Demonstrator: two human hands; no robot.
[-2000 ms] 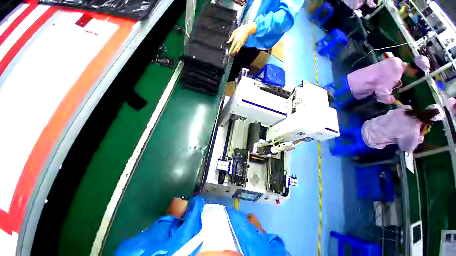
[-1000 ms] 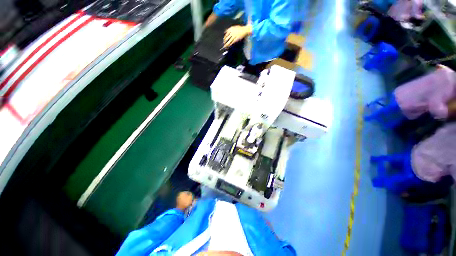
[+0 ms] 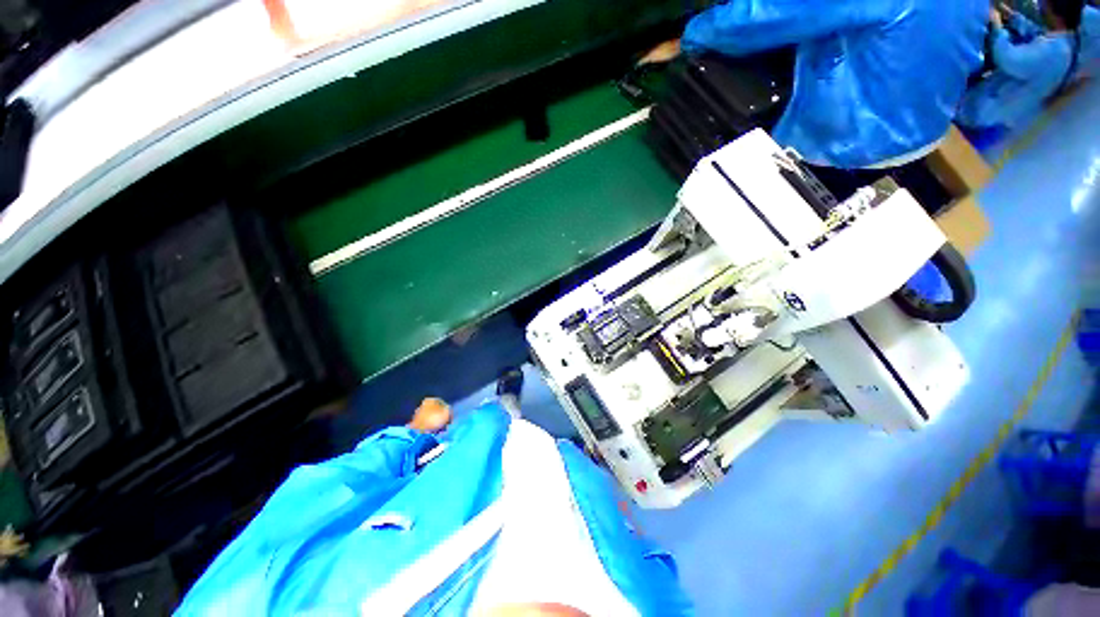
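My left hand [image 3: 431, 416] is small and blurred at the end of my blue sleeve, beside the gap between the belt and the machine. It touches neither of them, and its fingers are too unclear to read. My right hand does not show. The white benchtop machine [image 3: 754, 205] stands in front of me to the right. Its left fixture [image 3: 620, 328] holds a dark flat part with a lighter pattern. Its right fixture [image 3: 683, 419] looks dark green. The machine head [image 3: 724, 331] is between the two beds.
Black blister trays [image 3: 217, 313] are stacked at the left; one at the far left holds several phone-shaped parts. The green belt [image 3: 483, 265] runs behind, with another black tray stack [image 3: 718, 109]. A person in a blue smock [image 3: 875, 72] stands beyond the machine. Blue stools [image 3: 1049, 464] are at the right.
The view has swung left, bringing the tray stacks into sight and tilting the machine in the picture. The person in blue now reaches an arm over the far tray stack.
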